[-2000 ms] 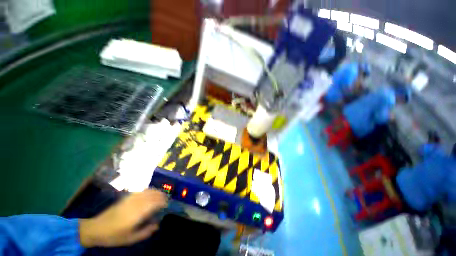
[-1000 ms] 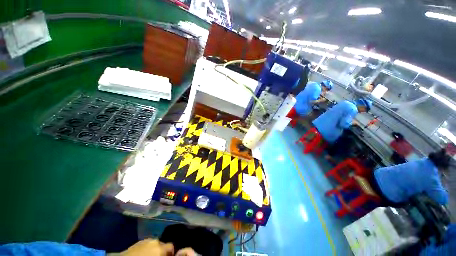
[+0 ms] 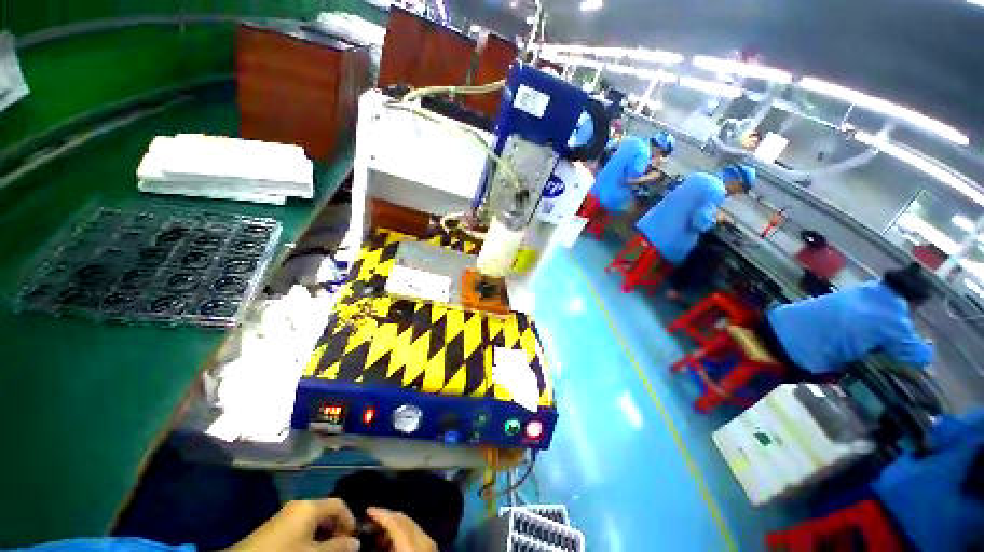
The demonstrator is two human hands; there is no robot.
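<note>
My left hand [image 3: 297, 527] and my right hand [image 3: 400, 532] are close together at the bottom edge, over the black lap cloth [image 3: 432, 501]. Their fingertips meet around a small dark ring part [image 3: 372, 534], mostly hidden by the fingers. Both hands are partly cut off by the picture's edge. The press machine [image 3: 432, 350] stands in front, with a blue front panel and yellow-black top. Its orange-brown fixture [image 3: 484, 293] sits under the cream cylinder [image 3: 500, 250] of the press head [image 3: 540, 108].
A clear blister tray [image 3: 156, 266] with black rings lies on the green bench at left, with stacked white trays [image 3: 224, 168] behind. A white cloth pile [image 3: 264, 367] is left of the machine. A white parts tray [image 3: 543, 529] is low right. People in blue sit at right.
My left hand came down and right from beside the machine's panel to the lap. My right hand has come into view beside it. The camera view has shifted.
</note>
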